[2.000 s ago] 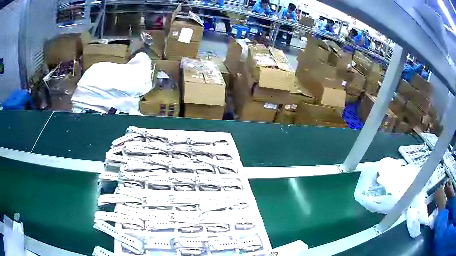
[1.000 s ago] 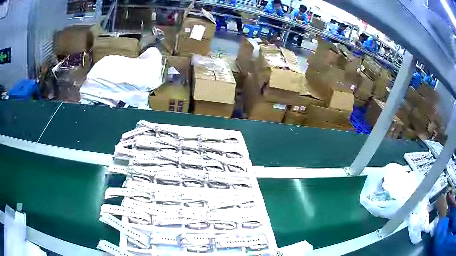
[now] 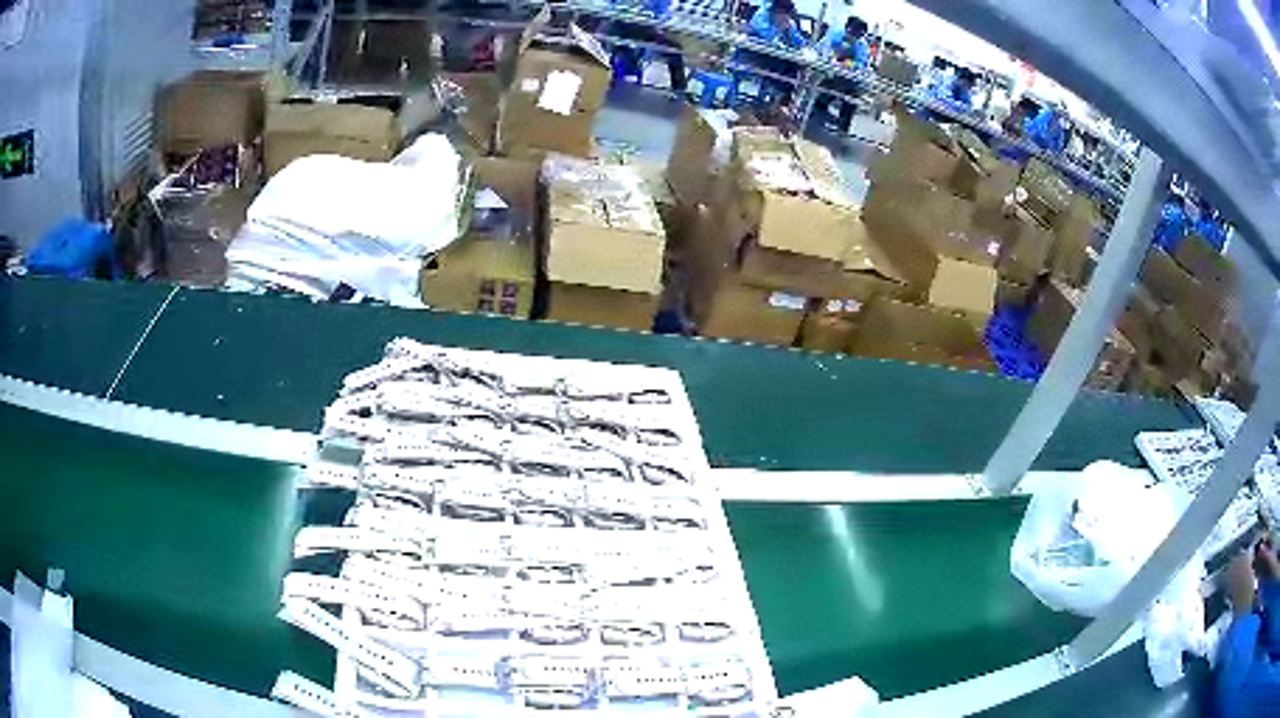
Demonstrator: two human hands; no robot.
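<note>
A large white tray (image 3: 727,589) lies across the green bench in front of me. Rows of watches with pale straps (image 3: 550,634) fill it, their dark-rimmed faces or loops showing in the slots. Several strap ends (image 3: 344,638) overhang the tray's left edge. Neither of my hands is in the picture. White slips (image 3: 42,638) lie at the lower left, and a white piece (image 3: 831,699) lies by the tray's near right corner, partly cut off by the lower edge.
A crumpled plastic bag (image 3: 1088,540) sits by the slanted post (image 3: 1078,330) at right. Beyond it are more trays (image 3: 1186,456) and another person's hands and blue sleeve (image 3: 1247,659). Behind the bench stand cartons (image 3: 604,260) and a white covered heap (image 3: 344,218). Pale rails (image 3: 856,485) cross the bench.
The whole view has shifted, so the tray sits slightly further right and higher in the picture. The other person's hands at the right edge have moved a little. The watches look unchanged.
</note>
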